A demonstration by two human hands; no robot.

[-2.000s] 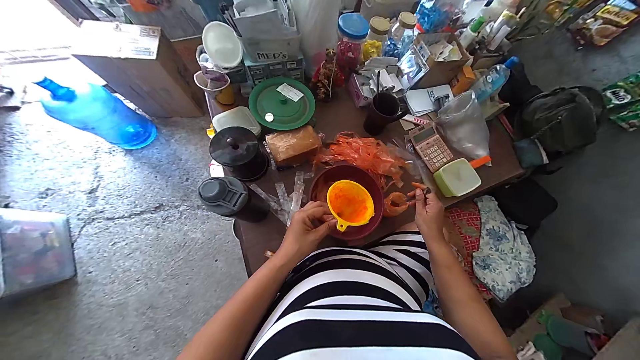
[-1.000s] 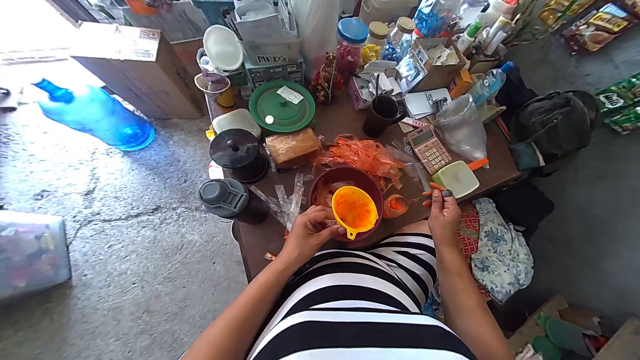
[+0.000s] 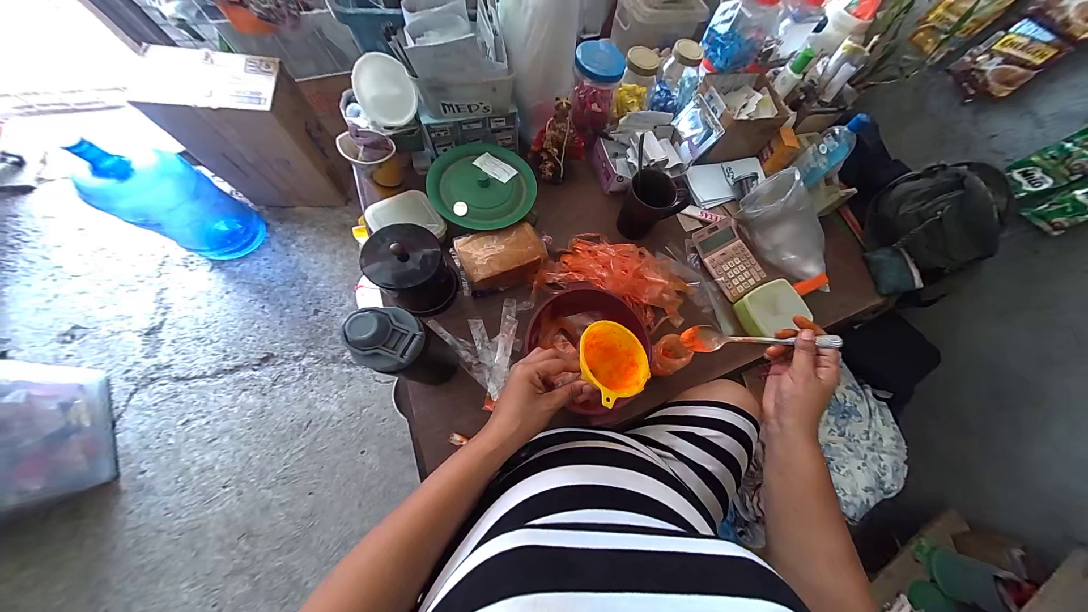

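Observation:
Over a dark red bowl (image 3: 557, 308), my left hand (image 3: 541, 389) grips a yellow plastic funnel (image 3: 614, 361) at its side; orange residue coats its inside. Part of a clear plastic bag shows by those fingers, and what lies under the funnel is hidden. My right hand (image 3: 799, 374) holds a metal spoon (image 3: 738, 339) by its handle. The spoon's bowl bears orange matter and is over or beside a small orange-stained container (image 3: 671, 354), right of the red bowl. Orange plastic strips or bags (image 3: 616, 272) lie behind the bowl, and clear narrow plastic sleeves (image 3: 501, 344) lie to its left.
A black tumbler (image 3: 399, 344), a dark lidded pot (image 3: 410, 268) and a brown block-shaped package (image 3: 500, 255) stand at left. Behind are a green lid (image 3: 481, 187) and a dark mug (image 3: 650, 202). A calculator (image 3: 729, 259) and a pale green container (image 3: 773, 308) lie at right.
My right hand with the spoon has moved from beside the small orange-stained container to the right, then the spoon lies level. The funnel stays in my left hand.

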